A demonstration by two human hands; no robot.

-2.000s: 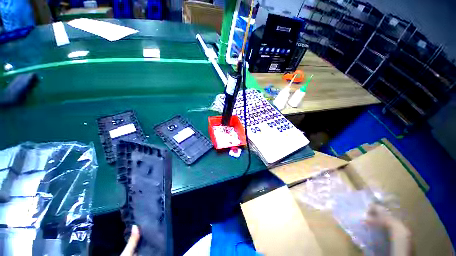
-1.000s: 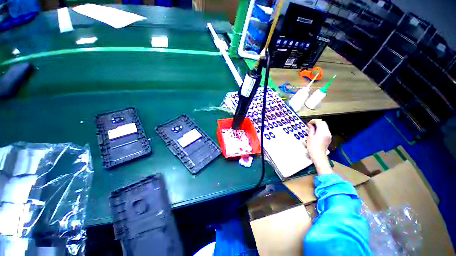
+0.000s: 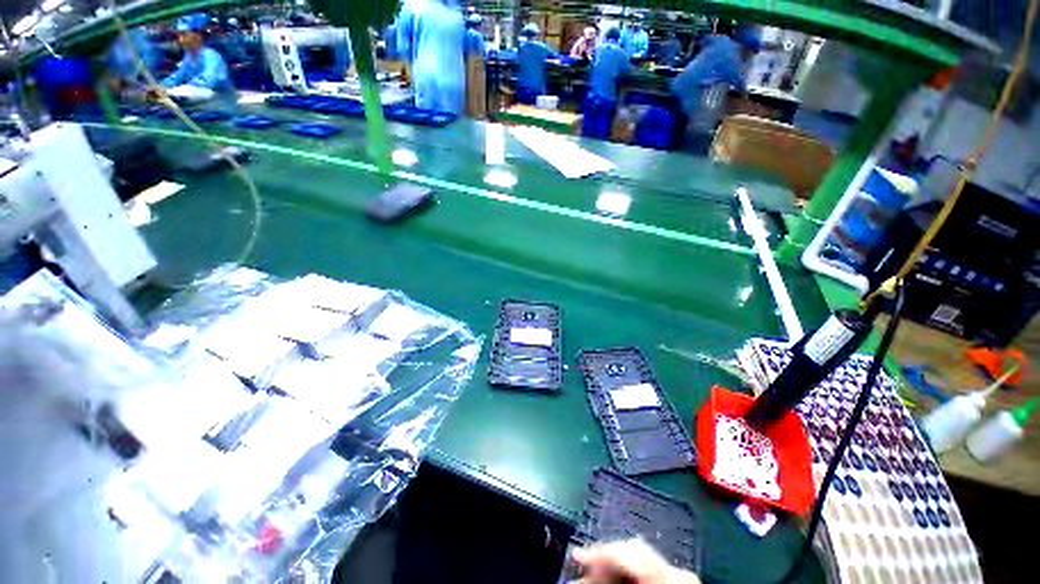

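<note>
A black ribbed housing shell [image 3: 639, 513] lies at the bench's front edge, its near part cut off by the picture's bottom. A hand, by its angle my right hand [image 3: 633, 561], is over the near end of this shell, blurred and cut off. Whether its fingers grip anything is hidden. My left hand is out of the picture. Two more black shells lie beyond, the left one [image 3: 528, 346] and the right one [image 3: 639, 413], each with a silver-white plate inside. A red parts tray [image 3: 804, 451] holds small white-pink pieces, with a black screwdriver [image 3: 812, 363] slanting over it.
Bagged plate stacks [image 3: 308, 376] cover the bench's left front beside a white machine [image 3: 97, 217]. Pad sheets [image 3: 901, 491] lie right of the tray. A cable hangs there. White bottles [image 3: 956, 420] stand at the right. A black block [image 3: 399, 202] lies farther back. People in blue work beyond.
The view has swung left and up, so the carton is out of view. The right hand has left the pad sheets and is at the near shell. The left hand has dropped out of view.
</note>
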